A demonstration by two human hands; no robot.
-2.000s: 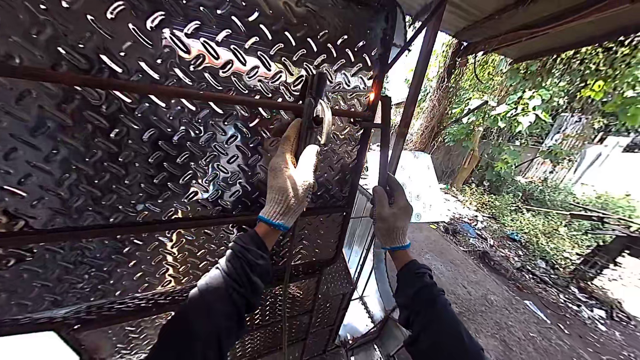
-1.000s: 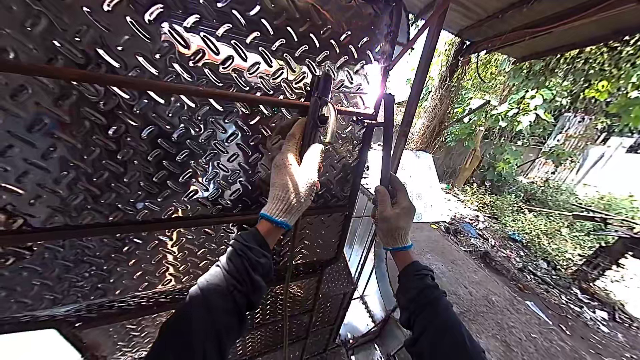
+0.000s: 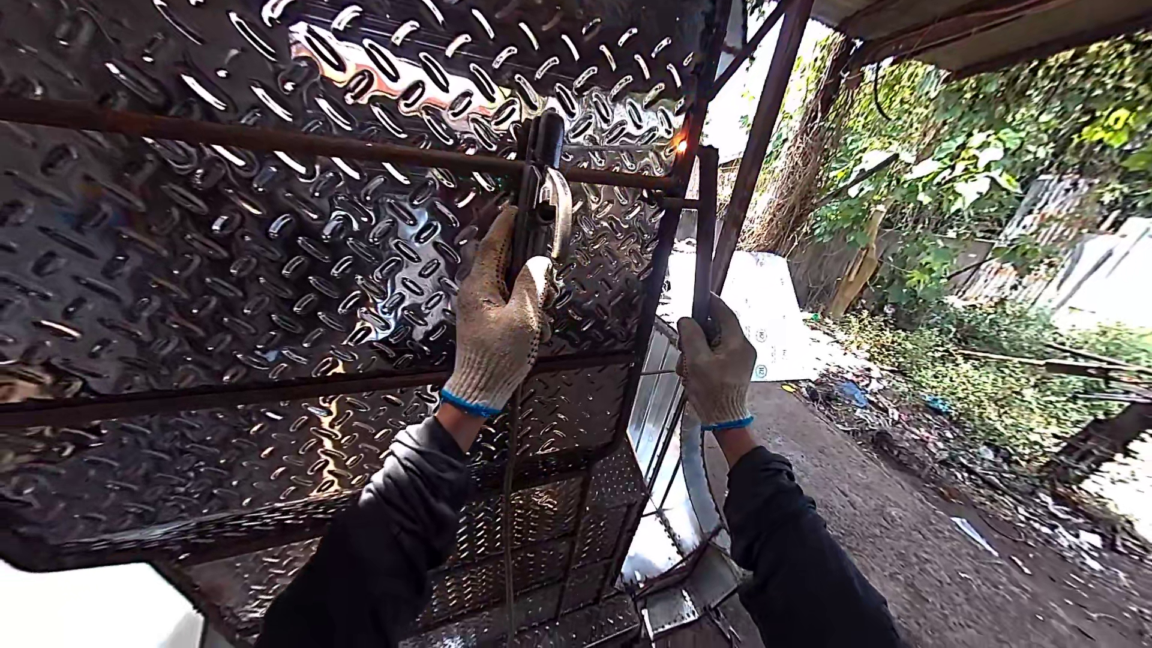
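Both my hands wear knit work gloves with blue cuffs. My left hand (image 3: 506, 315) is raised against the diamond-plate metal panel (image 3: 270, 261), its fingers around a dark metal piece (image 3: 540, 148) with a pale curved part (image 3: 562, 211) beside it; what exactly it is cannot be told. This piece crosses in front of a rusty horizontal bar (image 3: 360, 148). My right hand (image 3: 720, 364) grips the lower end of an upright dark metal bar (image 3: 706, 225), just right of the panel's edge. A small orange glow (image 3: 681, 144) shows on the frame near the bar's top.
A thin cable (image 3: 511, 504) hangs below my left hand. A slanting metal post (image 3: 763, 135) stands right of the panel, under a roof (image 3: 918, 27). Curved sheet metal (image 3: 693, 459) lies lower down. A white sheet (image 3: 774, 306), dirt ground (image 3: 837, 477), scattered debris and plants are at the right.
The bright white flash by the panel's edge one second ago is now a small orange glow; an orange glow also showed two seconds ago. Both hands keep nearly the same places and grips.
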